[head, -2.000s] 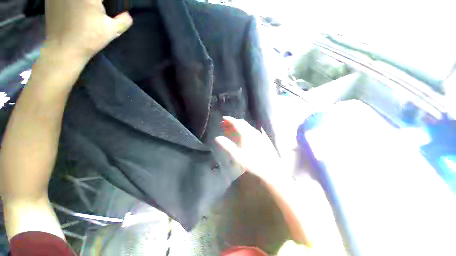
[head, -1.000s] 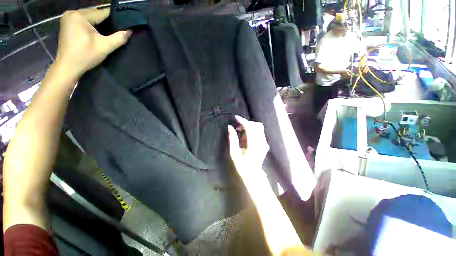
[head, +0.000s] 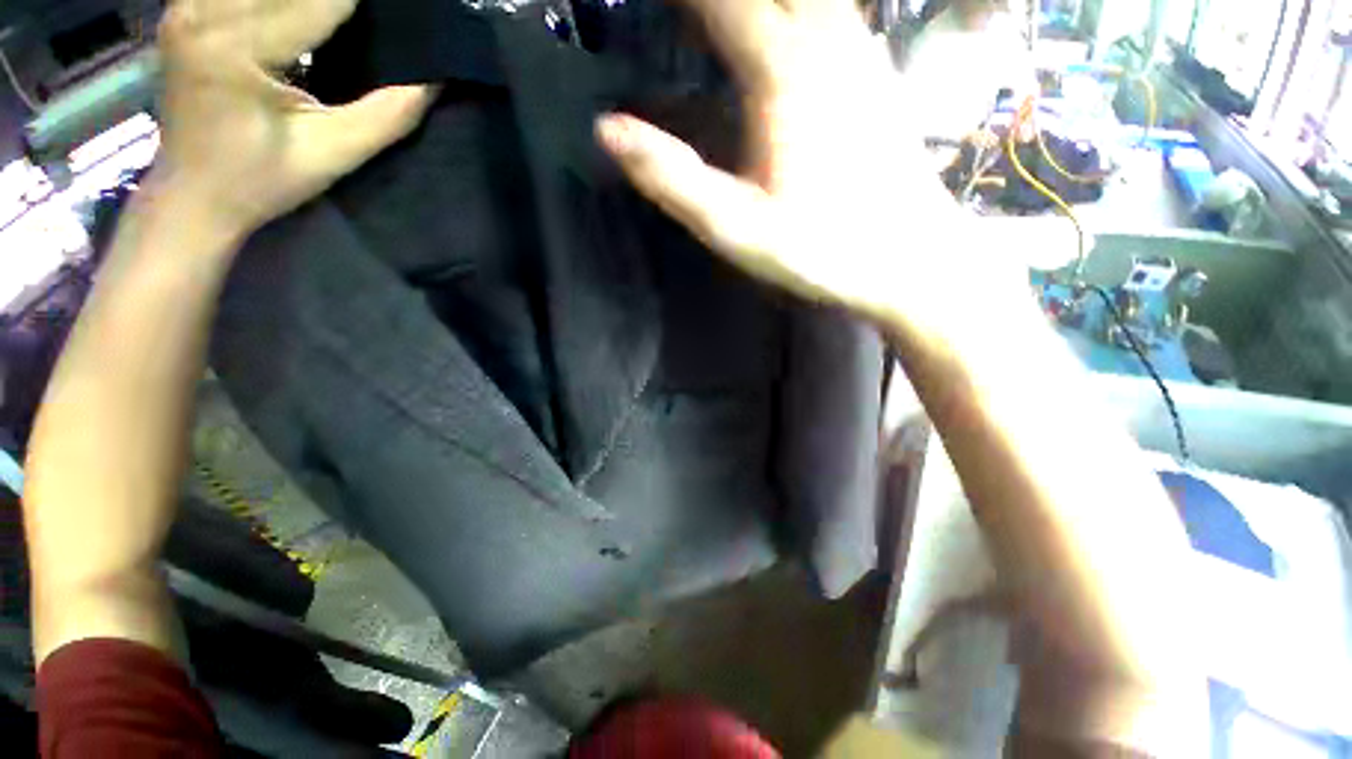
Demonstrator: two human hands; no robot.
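A dark grey suit jacket (head: 430, 475) hangs upright in front of me, its front facing me, with wide lapels meeting above a small dark button. My left hand (head: 282, 126) is at its upper left shoulder by the collar, thumb over the front and fingers partly cut off by the top edge. My right hand (head: 771, 163) is over the upper right of the jacket, thumb spread across the front. Its fingers run out of the top edge, so its hold is unclear. The collar is partly cut off.
A white-topped table with a blue patch (head: 1223, 519) stands at the right. Behind it are a blue tray with fittings, a black cable (head: 1149, 356) and yellow hoses. Dark garments and a pale rail are at lower left, above yellow-black floor tape (head: 252, 512).
My right hand has moved up from the chest pocket area to the upper right of the jacket. My left hand stays at the left shoulder. The view has shifted slightly.
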